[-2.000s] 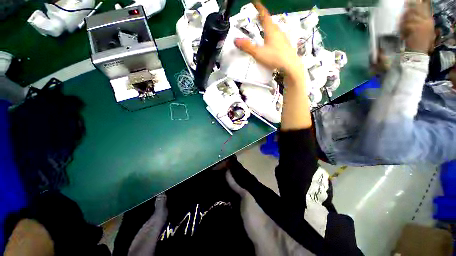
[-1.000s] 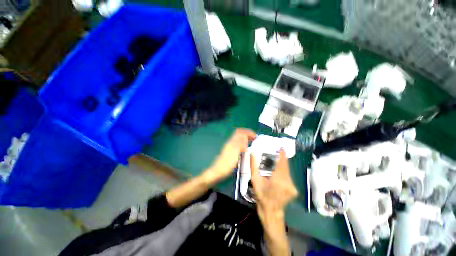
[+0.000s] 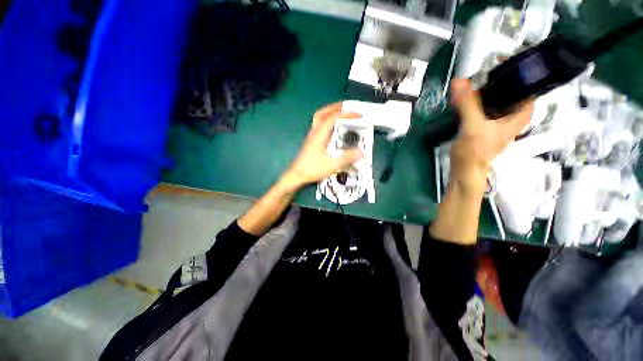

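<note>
A white camera housing (image 3: 363, 130) lies on the green mat in front of me, its open side up, with a dark round part inside and a thin dark wire hanging over the bench edge. My left hand (image 3: 326, 151) holds the housing from its left side, fingers at the top and thumb across it. My right hand (image 3: 483, 134) is at the black electric screwdriver (image 3: 525, 76), its thumb and fingers around the barrel. The screwdriver lies slanted, its lower end pointing toward the housing but apart from it. A short black cable tail lies right of the housing.
The screw feeder (image 3: 402, 35) stands beyond the housing, with a tangle of thin gaskets (image 3: 431, 99) beside it. Black face plates (image 3: 236, 63) are heaped at upper left, beside a blue bin (image 3: 120, 106). White units (image 3: 525, 194) crowd the right. A person's blue-grey clothing (image 3: 585, 296) shows at lower right.
Both hands were on the housing; my right hand has moved right and taken hold of the screwdriver. My left hand stays on the housing. The view has shifted.
</note>
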